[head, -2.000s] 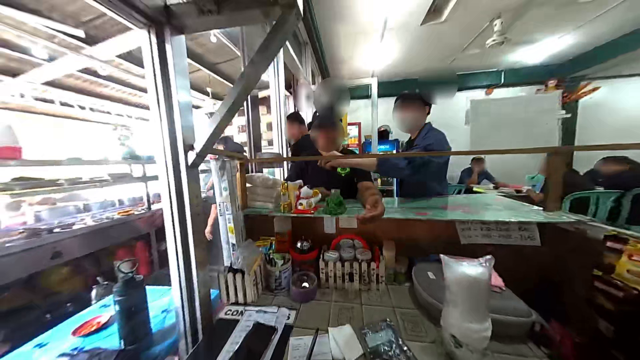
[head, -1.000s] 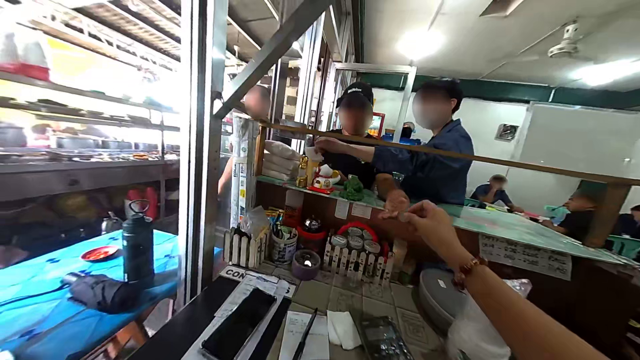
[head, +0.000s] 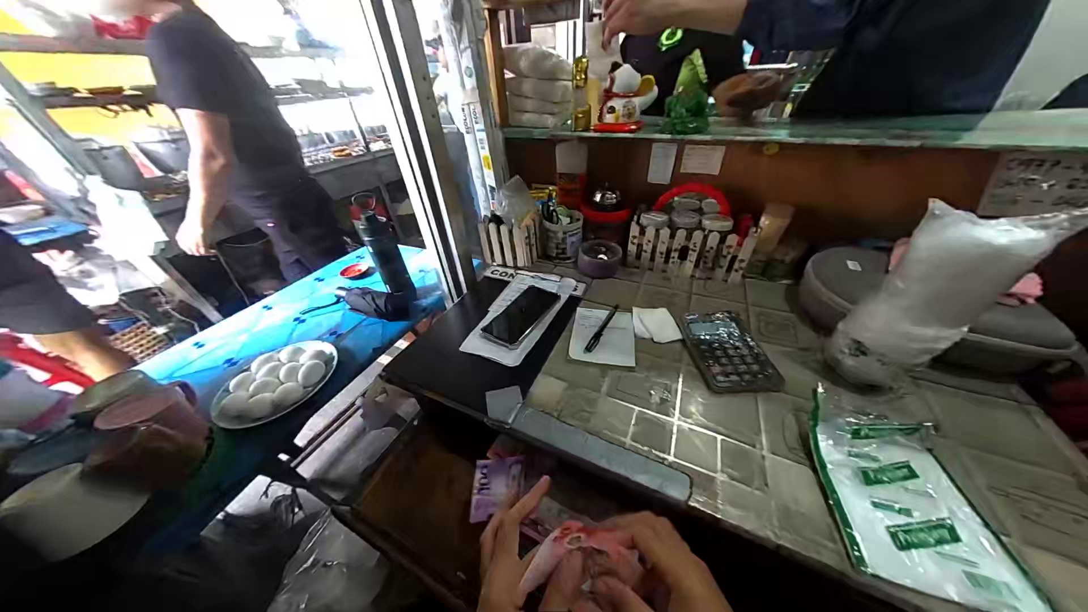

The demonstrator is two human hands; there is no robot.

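Observation:
At the bottom centre, my left hand point(head: 512, 544) and my right hand point(head: 659, 557) are together over an open drawer point(head: 408, 501) below the counter. Between them is a crumpled reddish banknote point(head: 565, 544), its edges partly covered by my fingers. A purple banknote point(head: 495, 489) lies in the drawer just beyond my left fingertips. On the counter above sit a smartphone point(head: 520, 314), a black pen point(head: 602, 329) on a white notepad point(head: 616, 350), folded white paper point(head: 656, 325) and a calculator point(head: 731, 350).
A filled clear plastic bag point(head: 926, 297) and a green-and-white plastic packet point(head: 918, 501) occupy the counter's right side. A plate of eggs point(head: 276, 382) and a dark bottle point(head: 387, 255) stand on the blue table at left. People stand beyond the glass shelf point(head: 807, 129) and at left.
My right arm, stretched toward the person across the counter one second ago, is now down at the drawer with my left hand. The view has tilted down strongly.

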